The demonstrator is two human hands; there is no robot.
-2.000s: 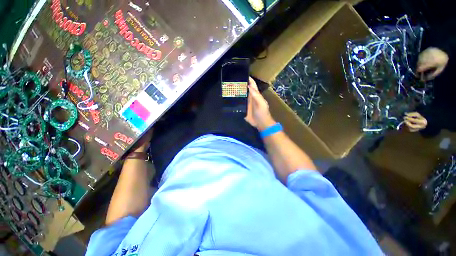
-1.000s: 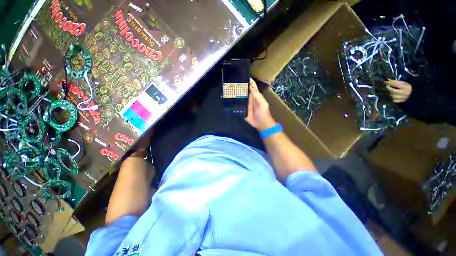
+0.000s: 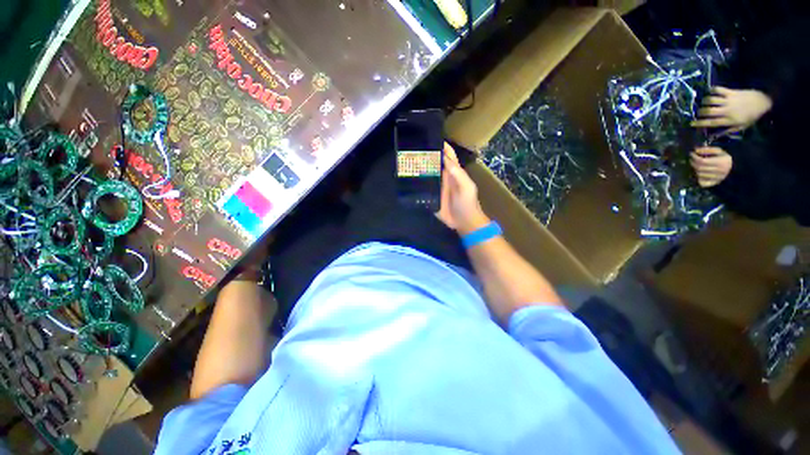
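A dark smartphone (image 3: 418,158) with a partly lit screen is held upright over my lap. My right hand (image 3: 456,190), with a blue wristband below it, is closed around the phone's right edge. My left forearm reaches up to the bench edge; the left hand is hidden beyond the wrist, at or under that edge. On the bench, one green ring part (image 3: 145,115) with pale wire tails lies apart on the brown printed sheet (image 3: 302,40). More green ring parts (image 3: 113,206) are heaped left of it.
Dark ring parts (image 3: 71,367) lie in rows by tan cardboard (image 3: 107,395) at lower left. An open cardboard box (image 3: 582,240) with tangled wired parts stands right of my lap. Beyond it, another person's hands (image 3: 734,108) are at a clear bag (image 3: 662,191) of wired parts.
The phone and my right hand stay nearly in place. The other person's hands have moved along the bag; both show now, where one showed a second ago. The view has shifted slightly.
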